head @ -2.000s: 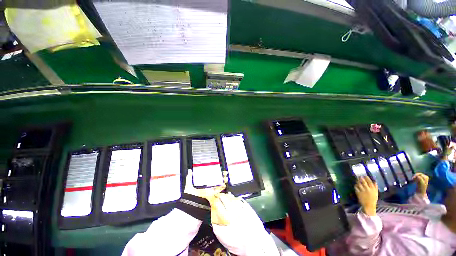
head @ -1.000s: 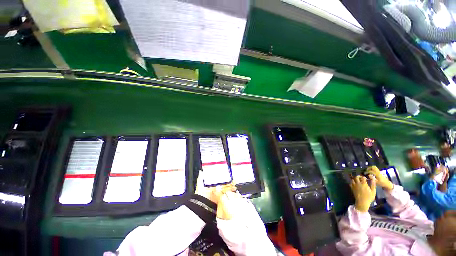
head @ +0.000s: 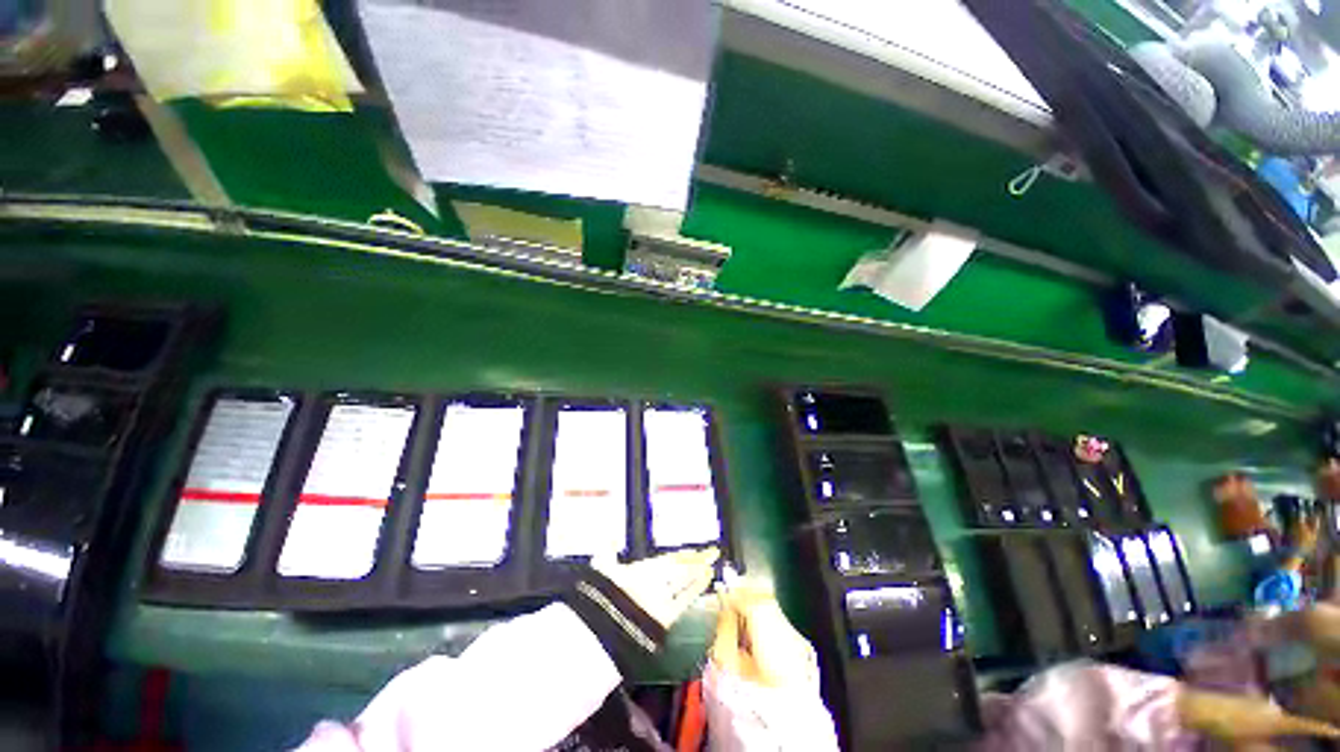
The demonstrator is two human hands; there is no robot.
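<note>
A black phone tray (head: pixel 397 592) lies in front of me with several smartphones side by side, their white screens crossed by a red line. The fourth phone (head: pixel 588 478) lies in its slot. My left hand (head: pixel 661 585), with a black band at the wrist, is at the lower edge of the fifth phone (head: pixel 682 478), fingers stretched out. My right hand (head: pixel 760 635) is beside it, fingertips near that phone's lower right corner. The fingertips are small and blurred, so a grip on the phone cannot be made out.
Dark-screened phone trays stand lengthwise at left (head: pixel 66 485) and right (head: pixel 882 588). Further right are more phones (head: pixel 1043 478) and another person's pink sleeve (head: pixel 1080 705). A metal rail (head: pixel 794 306) runs behind. A printed sheet (head: pixel 544 103) and yellow paper (head: pixel 243 52) hang above.
Both my hands have moved right from the fourth phone to the fifth. The fourth phone, askew a second ago, now lies straight in its slot. The other person's hands have left their phones.
</note>
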